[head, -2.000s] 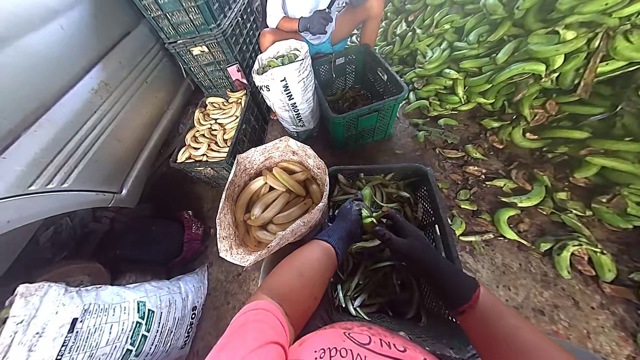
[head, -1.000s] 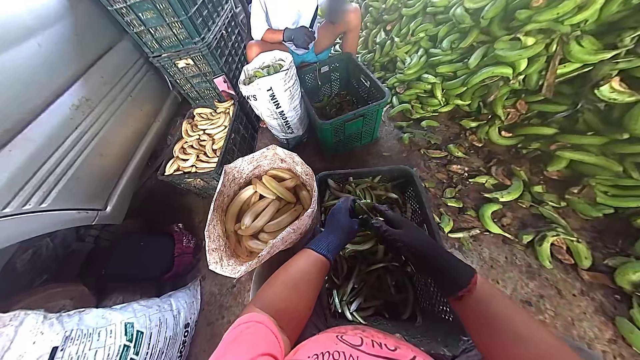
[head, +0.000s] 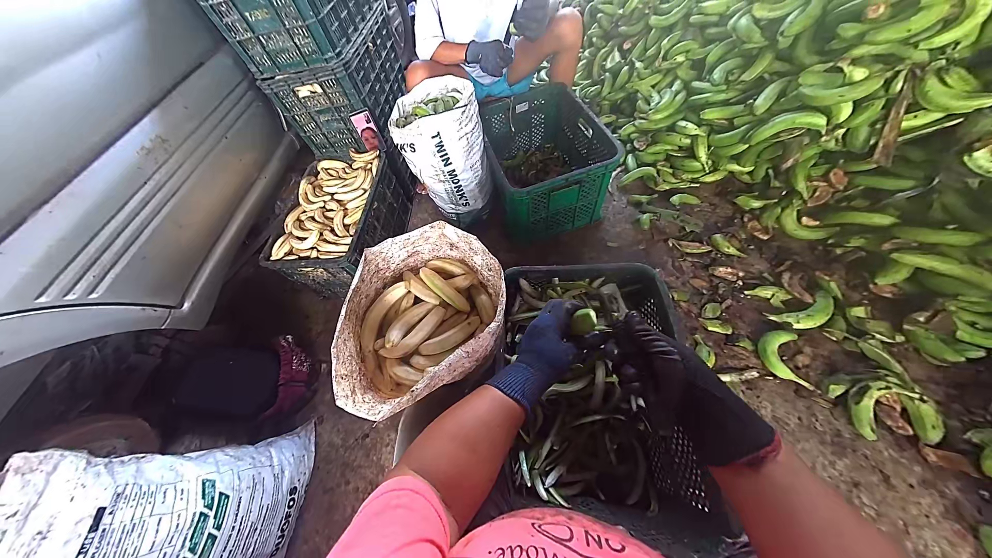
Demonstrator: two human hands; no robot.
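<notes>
My left hand (head: 549,341), in a dark blue knit glove, is closed on a green plantain (head: 583,321), whose end shows at the fingers. Close at its right, my right hand (head: 659,372) in a black glove has curled fingers; whether it holds a tool is hidden. Both hands are above a black plastic crate (head: 665,298) of green peels (head: 597,434). Left of the crate stands an open woven sack (head: 353,349) with peeled plantains (head: 418,325) inside.
A coworker (head: 496,46) with dark gloves sits behind a green crate (head: 554,203) and a white sack (head: 446,155). Stacked crates (head: 310,93) and a crate of peeled plantains (head: 329,205) stand left, near a vehicle panel (head: 116,170). Unpeeled plantains (head: 775,101) are heaped right. A printed sack (head: 170,496) lies lower left.
My hands have moved a little apart over the crate, and the green plantain's end shows more clearly than one second ago. The coworker's second gloved hand has come into view.
</notes>
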